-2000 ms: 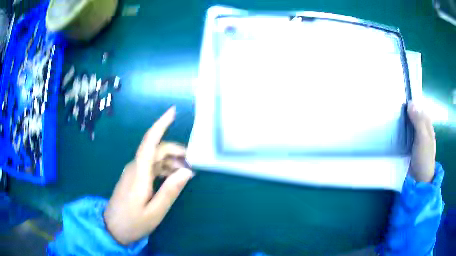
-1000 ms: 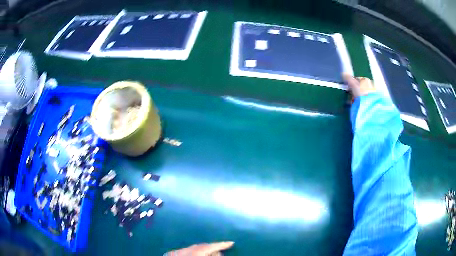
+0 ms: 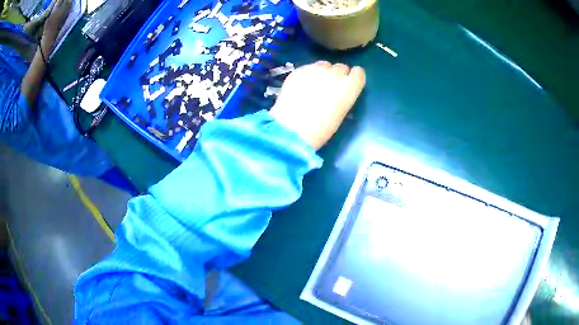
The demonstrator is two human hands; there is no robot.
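Observation:
A tablet housing (image 3: 438,247) with a dark rim lies at the lower right on a white sheet (image 3: 327,260) that shows as a border. Glare whitens its inner face; a ring-shaped opening and a small white square show at its left side. My left hand (image 3: 320,98) is over the mat beside the blue tray, left of and above the housing, fingers curled down. Its fingertips are hidden, and so is anything between them. A few loose pale strips (image 3: 274,91) show by its wrist side. Only a small skin-coloured bit of my right hand (image 3: 526,320) shows at the bottom edge, by the housing.
A blue tray (image 3: 136,120) of black-and-white strips is at the upper left. A tan round container (image 3: 339,28) with pale scraps stands at the top, with a loose strip (image 3: 386,49) beside it. Another person's arm and blue sleeve (image 3: 28,108) are at the far left.
The view has swung left and down. The far housings are out of view, and a housing now lies close in front. My left hand is now beside the tray; my right arm has left the far housings.

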